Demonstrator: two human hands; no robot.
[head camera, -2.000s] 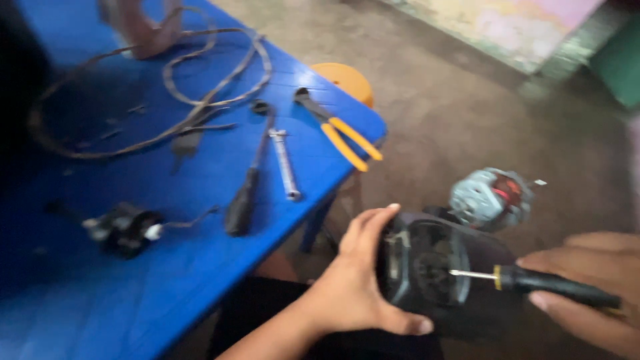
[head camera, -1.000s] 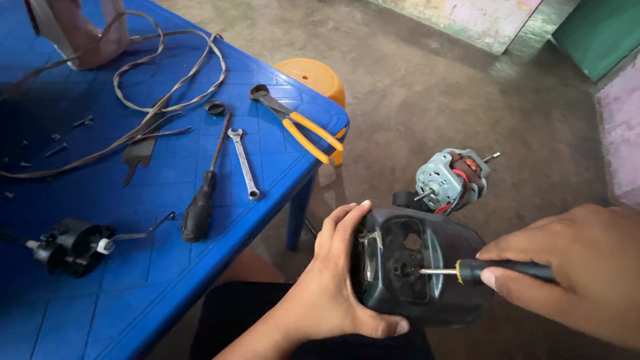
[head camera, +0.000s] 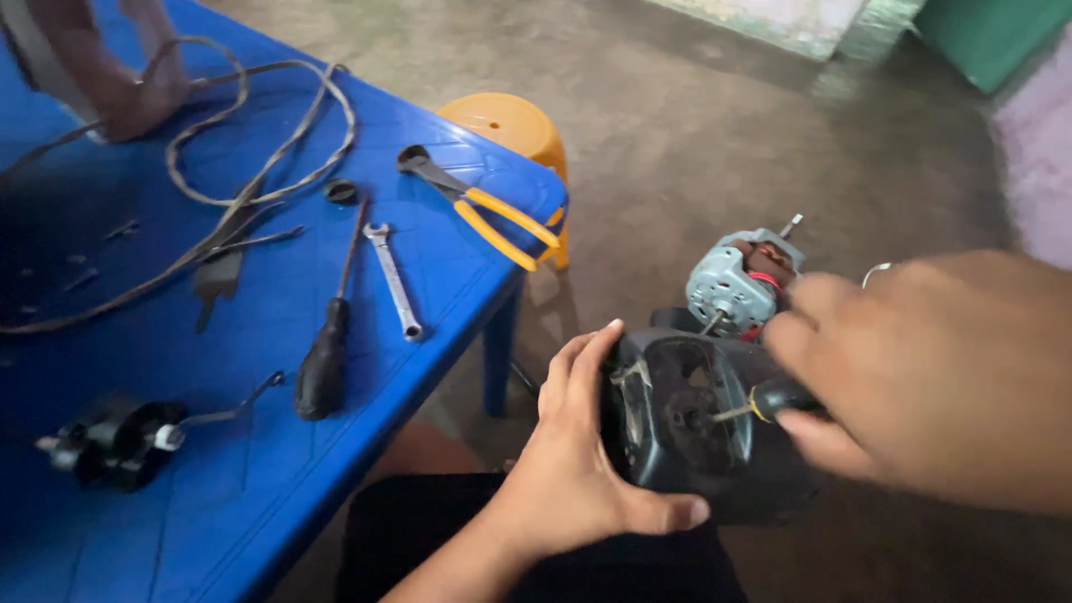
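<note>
A black plastic appliance housing (head camera: 699, 419) sits over my lap, and my left hand (head camera: 578, 461) grips its left side, thumb below and fingers above. In my right hand (head camera: 930, 377) is a screwdriver (head camera: 783, 398) with a dark handle and a yellow ring. Its shaft points left into the housing's recess; whether the tip touches a screw cannot be told. Just beyond the housing is an electric motor (head camera: 733, 289) with a grey metal frame, copper windings, red wires and a protruding shaft. My right fingers partly cover the motor's near right side.
On the blue plastic table (head camera: 293, 494) lie orange-handled end cutters (head camera: 477, 201), a combination wrench (head camera: 394, 280), a black-handled screwdriver (head camera: 322, 360), a looped cord (head camera: 276, 159), a black part with a metal rod (head camera: 121, 440) and small screws. A yellow stool (head camera: 502, 126) stands behind the table corner.
My right hand has shifted its hold on the screwdriver, its fingers now further forward and over more of the handle. The shaft is more tilted. My left hand keeps its grip on the housing.
</note>
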